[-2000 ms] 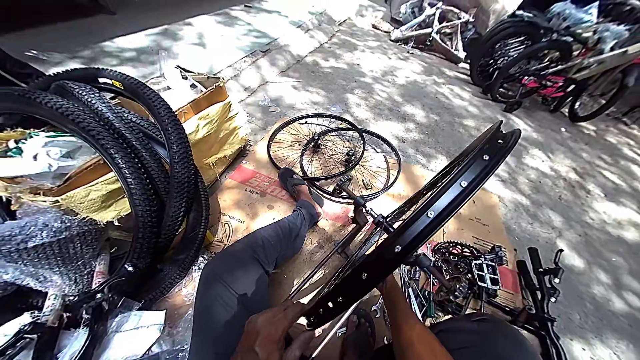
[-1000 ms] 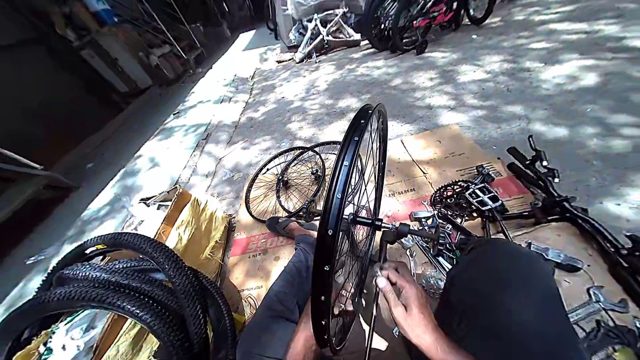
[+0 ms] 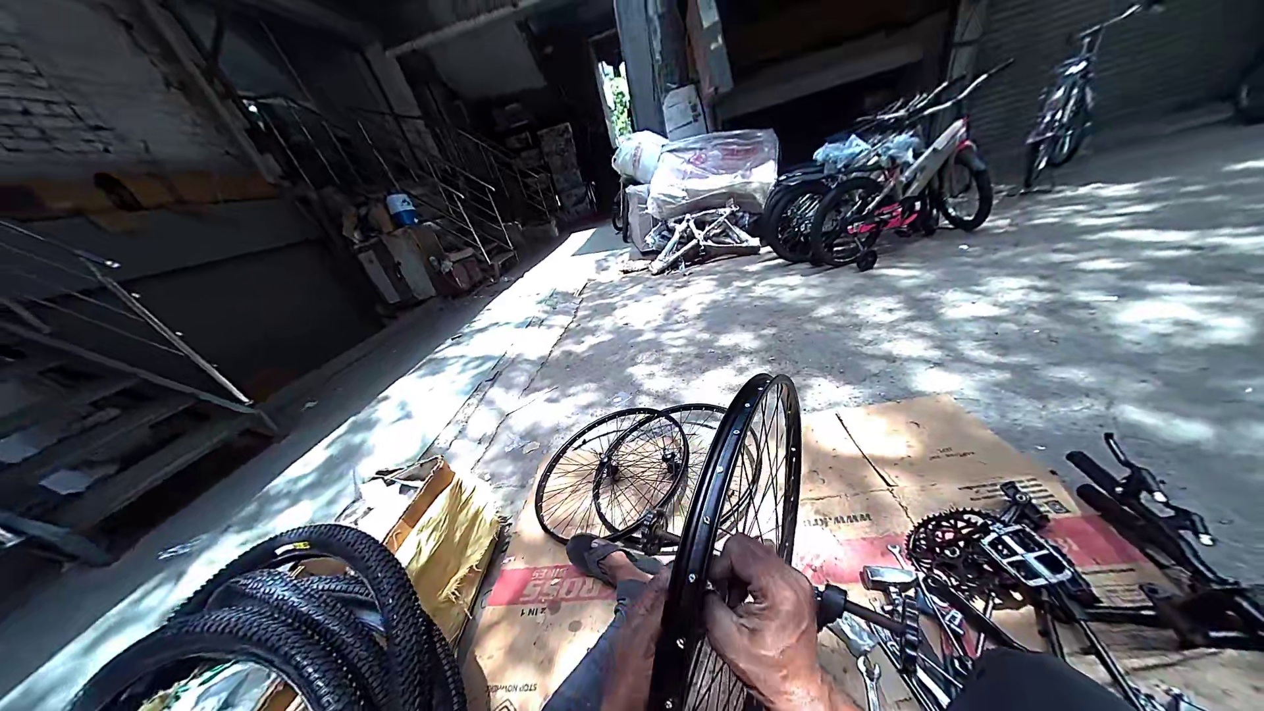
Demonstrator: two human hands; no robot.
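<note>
A black bicycle wheel rim with spokes [image 3: 703,513] stands upright between my knees. My right hand [image 3: 765,627] is at its right side near the hub, fingers curled in among the spokes; whether they grip a spoke or the hub is hidden. On the rim's left side, my left hand [image 3: 644,627] is mostly covered by the rim, so its fingers cannot be made out. A dark rod-like part [image 3: 854,609] sticks out to the right beside my right hand. Two more spoked wheels [image 3: 602,474] lie overlapping on the cardboard [image 3: 889,454] ahead of my sandalled foot [image 3: 595,558].
Black knobby tyres [image 3: 326,632] are piled at lower left beside an opened carton [image 3: 449,543]. To the right lie a crankset [image 3: 953,558], a pedal [image 3: 1027,555], spanners [image 3: 872,681] and a handlebar [image 3: 1116,484]. Bicycles [image 3: 889,197] and wrapped goods [image 3: 716,173] stand farther off.
The wheel was tilted far to the right two seconds ago and now stands more upright. My right hand has moved from below the hub onto the spokes. The view has tipped upward.
</note>
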